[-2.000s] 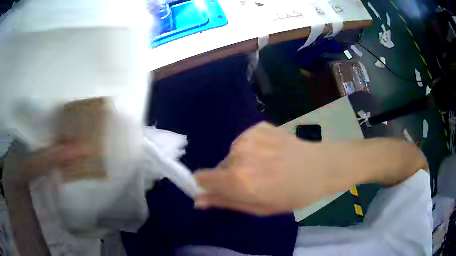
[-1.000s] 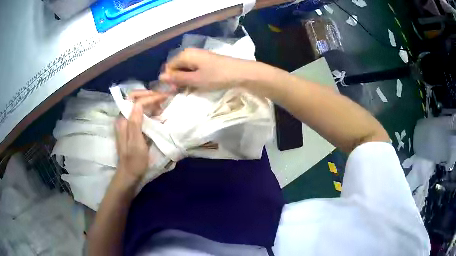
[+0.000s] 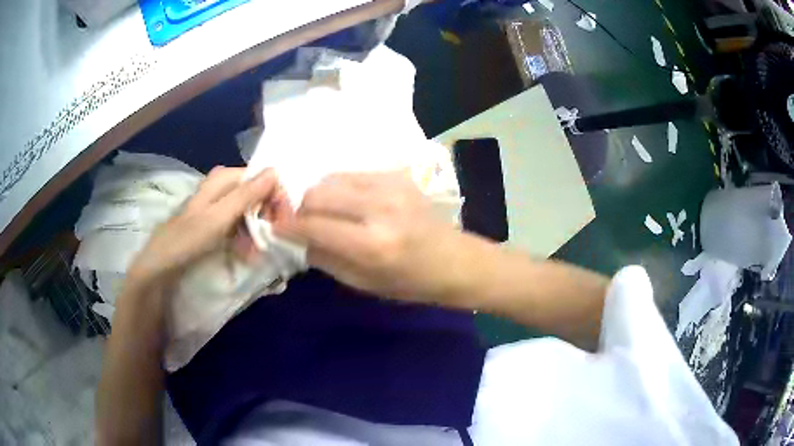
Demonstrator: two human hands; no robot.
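Note:
A bundle of white cloth pieces (image 3: 339, 122) lies across my dark-aproned lap, its ends fanned out to the left and toward the table edge. A pale tie strip (image 3: 261, 228) shows at the bundle's middle, between my hands. My left hand (image 3: 213, 213) is at the strip from the left, fingers bent. My right hand (image 3: 361, 226) pinches at the strip from the right, close to my left fingertips. The fingertips partly hide the strip, and the hands are slightly blurred.
A white table (image 3: 78, 96) with a blue tray (image 3: 187, 16) curves along the upper left. A black phone (image 3: 481, 190) lies on a pale board (image 3: 548, 165) at right. A wire cart with white pieces (image 3: 43, 348) stands at lower left. Cloth scraps lie on the green floor.
The bundle, first held up blurred at left, came down onto my lap. Since then my right hand moved down and my left hand shifted slightly left; both meet at the strip.

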